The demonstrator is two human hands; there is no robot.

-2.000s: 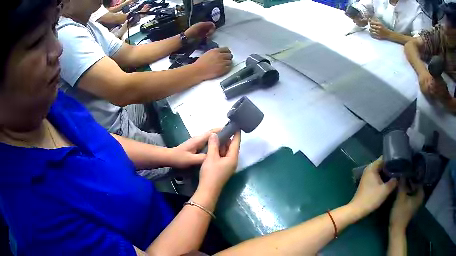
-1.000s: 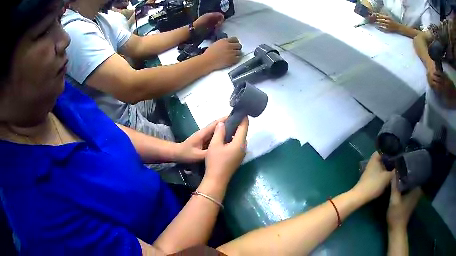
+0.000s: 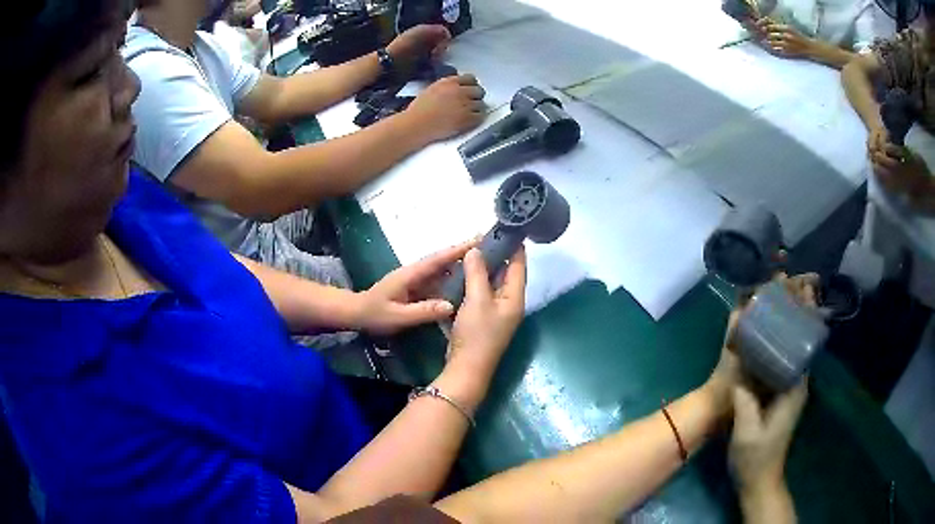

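Two grey handheld units are at my hands at the right. One barrel (image 3: 742, 246) shows its open round end; the other barrel (image 3: 782, 336) is nearer me, side on. My left hand (image 3: 730, 358), with a red string on the wrist, closes around the units from the left. My right hand (image 3: 767, 425) grips the nearer unit from below. The handles are mostly hidden, and which fingers hold the farther unit is unclear. Another dark round end (image 3: 841, 297) shows just right of my hands.
A person in blue (image 3: 185, 379) at my left holds a grey unit (image 3: 533, 208), its spoked end showing. Two grey units (image 3: 525, 133) lie on white sheets (image 3: 656, 241). Green bench cover (image 3: 559, 358) is in front. Another person's arms (image 3: 338, 148) and people across the bench (image 3: 810, 36) also show.
My hands and their units have moved left, and the barrels have turned and separated. The neighbour's unit has turned so its spoked end faces the camera.
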